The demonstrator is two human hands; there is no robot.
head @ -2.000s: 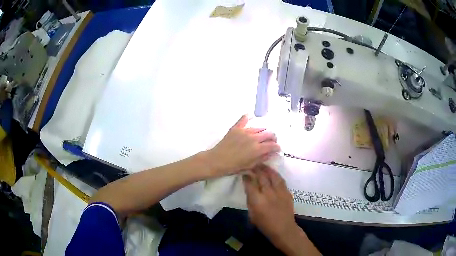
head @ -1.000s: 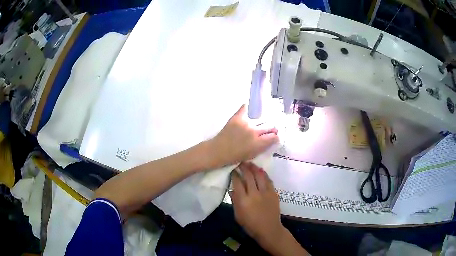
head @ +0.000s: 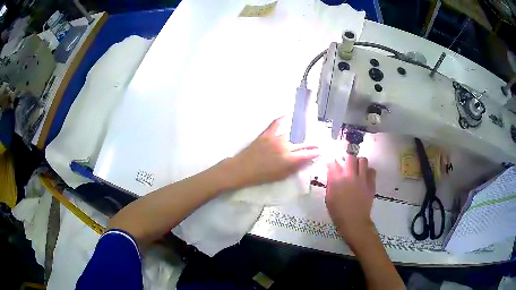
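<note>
White fabric [head: 226, 218] lies on the table left of the sewing machine [head: 390, 96] and hangs over the front edge. My left hand [head: 271, 158] lies flat on the fabric, fingers apart and pointing at the needle area. My right hand [head: 351, 190] is on the machine bed just below the presser foot [head: 353, 148], fingertips in the bright glare. Whether its fingertips touch fabric or hold anything is lost in the glare. The grey lamp [head: 299, 115] stands above my left fingers.
Black shears [head: 428, 209] lie right of my right hand, beside a tan ticket [head: 416, 163]. A work sheet [head: 486, 212] is propped at far right. Another tan ticket [head: 258, 10] lies at the back. More white fabric [head: 93, 107] is on the left, near a blue-handled tool [head: 83, 169].
My right hand has left the fabric's front part and moved right and forward to the needle area. My left hand stays on the fabric. The view has shifted slightly.
</note>
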